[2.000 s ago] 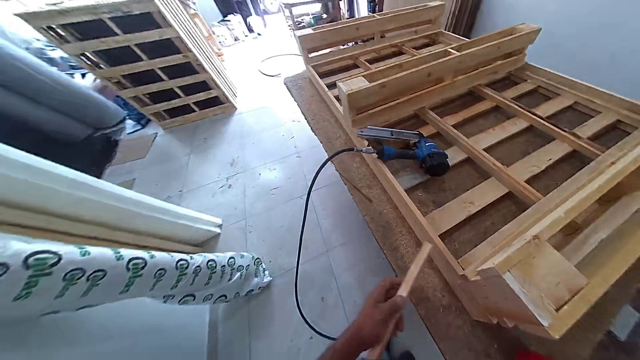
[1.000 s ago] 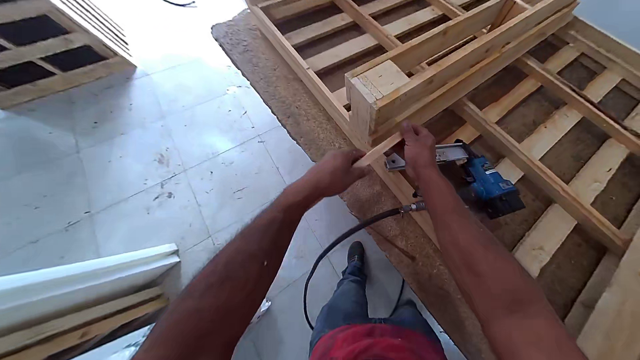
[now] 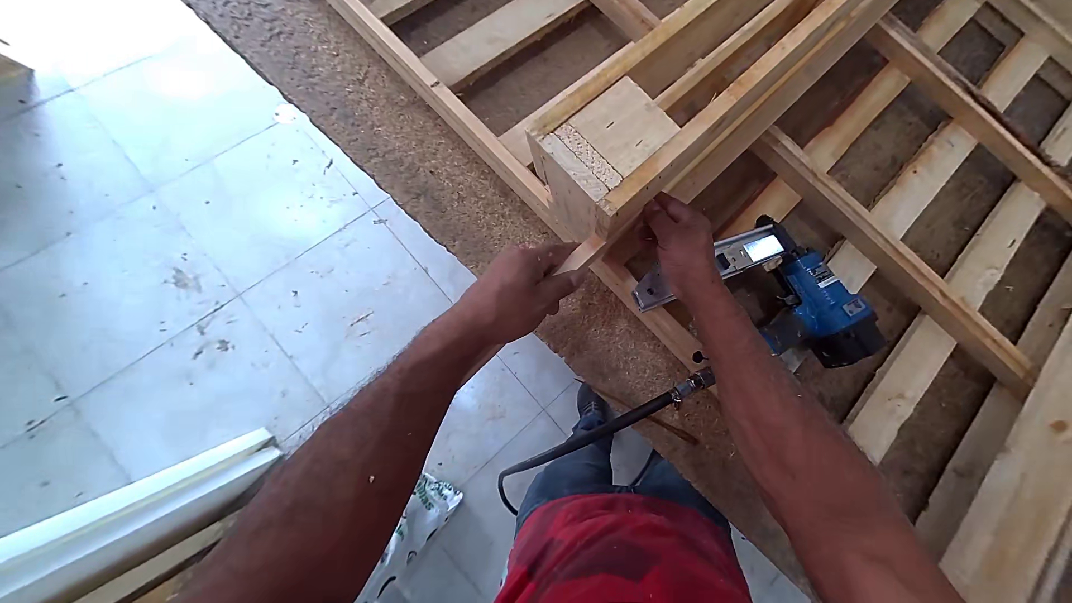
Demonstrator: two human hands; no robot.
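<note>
My left hand (image 3: 528, 289) grips a thin wooden strip (image 3: 586, 251) close to the corner of a raised wooden beam box (image 3: 615, 134). On the box's right side, my right hand (image 3: 680, 239) has its fingertips against the lower edge; whether they also pinch the strip is hidden. A blue pneumatic nail gun (image 3: 816, 301) lies on the slatted wooden frame (image 3: 946, 285), its metal magazine passing behind my right wrist. A black air hose (image 3: 586, 440) runs from the gun's fitting toward my legs.
The frame rests on a rough particle board (image 3: 402, 159) with an edge along the tiled floor (image 3: 209, 276). White boards (image 3: 142, 502) stand at the lower left, and a printed plastic wrap (image 3: 419, 519) lies near my legs.
Two seconds ago one hand held the strip beside the frame's edge; now both hands are at the beam box's corner. Since one second ago the hands have barely moved. The view has shifted strongly.
</note>
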